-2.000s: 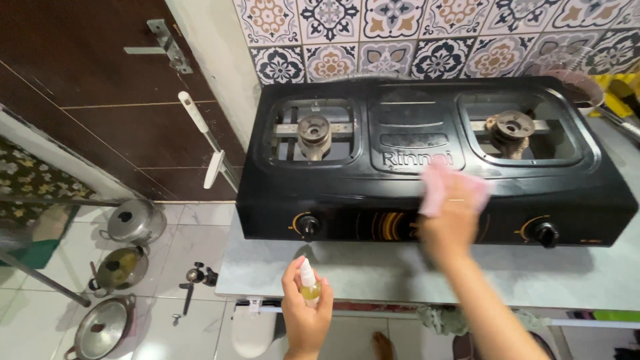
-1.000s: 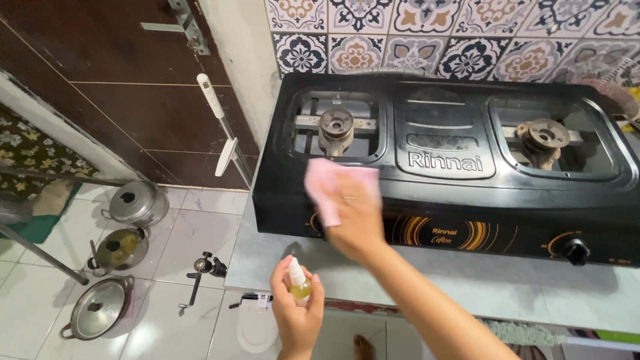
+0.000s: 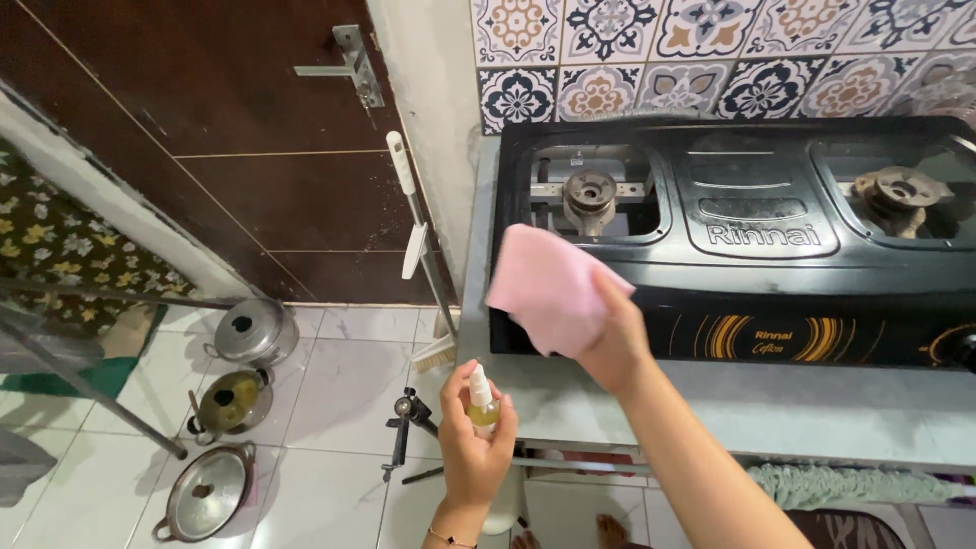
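Observation:
My right hand (image 3: 618, 335) grips a pink cloth (image 3: 549, 293) over the front left corner of a black two-burner gas stove (image 3: 747, 278). The cloth hides the left knob. Below and to the left, my left hand (image 3: 479, 450) holds a small spray bottle (image 3: 483, 404) with a white nozzle and yellowish liquid, beside the counter's edge. On the stove, the left burner (image 3: 591, 198) and right burner (image 3: 900, 198) show inside their openings, with no pan supports on them.
The stove stands on a grey counter (image 3: 762, 404) against patterned wall tiles (image 3: 602, 91). Lidded pots, among them an aluminium pot (image 3: 255, 332), sit on the tiled floor at left. A white-handled broom (image 3: 415, 213) leans near the brown door (image 3: 290, 152). A black tripod (image 3: 412, 415) stands below the counter's left end.
My right hand with the cloth has moved left along the stove's front, from right of the middle to the left corner. My left hand still holds the spray bottle.

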